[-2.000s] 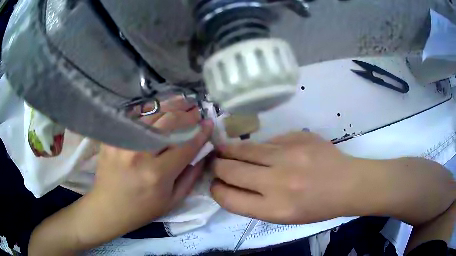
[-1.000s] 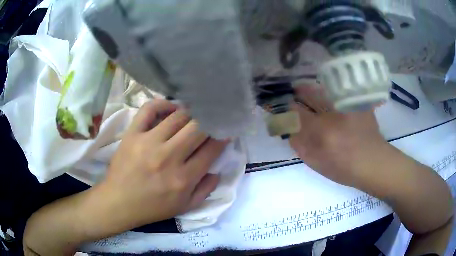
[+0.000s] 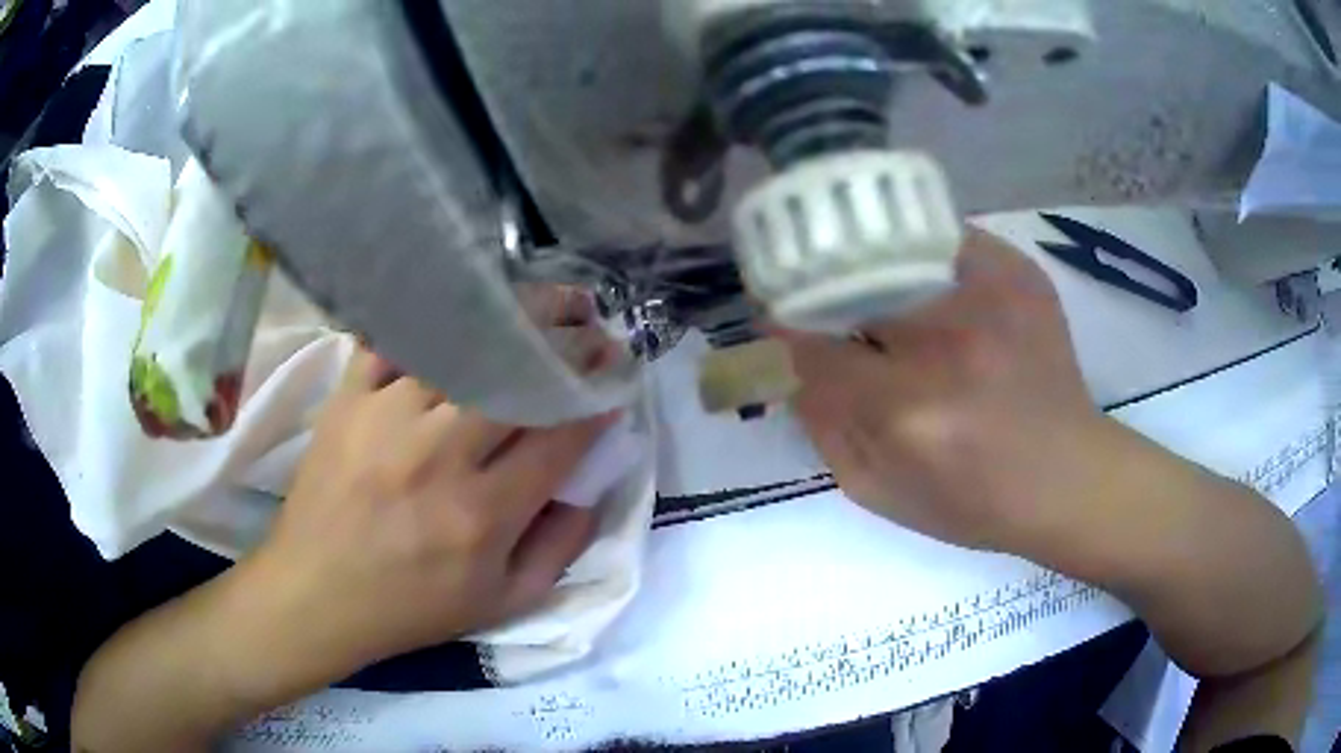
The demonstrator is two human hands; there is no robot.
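Observation:
White fabric (image 3: 600,589) lies bunched under and beside my left hand at the needle area. My left hand (image 3: 427,508) grips the fabric, with a small fold of it showing between the fingers; some fingertips are hidden behind the machine head. My right hand (image 3: 949,390) is on the machine bed, right of the tan block (image 3: 747,378). Its fingertips are partly hidden behind the tension dial (image 3: 849,240), so I cannot tell whether it holds anything. The presser foot area (image 3: 647,321) shows small and blurred between the hands.
The grey sewing machine head (image 3: 397,191) covers the top. Black thread snips (image 3: 1121,262) lie on the white machine bed (image 3: 1177,346) at the right. A patterned cloth wrap (image 3: 194,324) hangs at left. White material with dark stitch-like marks (image 3: 882,633) covers the front edge.
Over two seconds my right hand has moved from beside my left hand to right of the tan block, behind the dial. My left hand stays on the fabric. The camera view has shifted.

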